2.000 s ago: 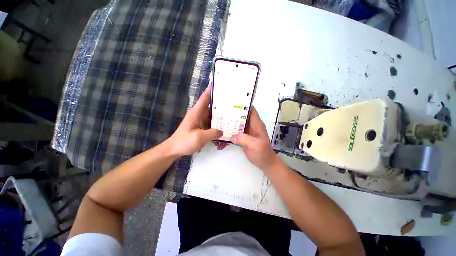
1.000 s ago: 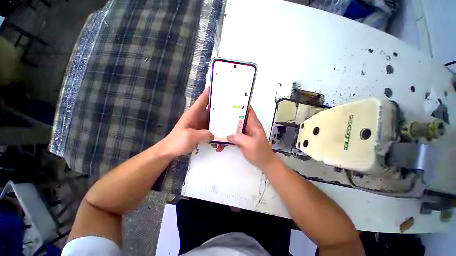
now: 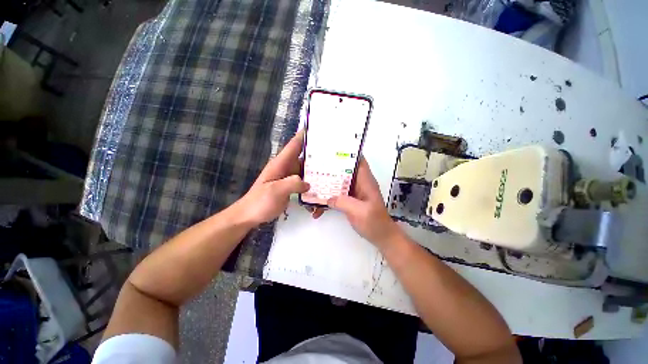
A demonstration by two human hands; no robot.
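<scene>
A smartphone [image 3: 335,142] with a bright white screen and a dark reddish edge is held upright in both hands above the white table. Small green patches and a pinkish keyboard area show on the lower screen. My left hand [image 3: 276,186] holds its lower left side, with the thumb on the lower left of the screen. My right hand [image 3: 364,202] holds its lower right side, with the thumb at the bottom edge of the screen. The fingers behind the phone are mostly hidden.
A cream sewing machine head [image 3: 497,192] with green lettering stands right of my hands on the worn white table [image 3: 419,64]. A plaid cloth [image 3: 206,121] with shiny plastic edges covers the left extension. A white chair-like frame [image 3: 50,298] is at lower left. A small brown piece [image 3: 583,326] lies at the right front.
The keyboard area shows more fully on the screen than one second ago. My left thumb has moved slightly up onto the screen. The whole view has shifted a little.
</scene>
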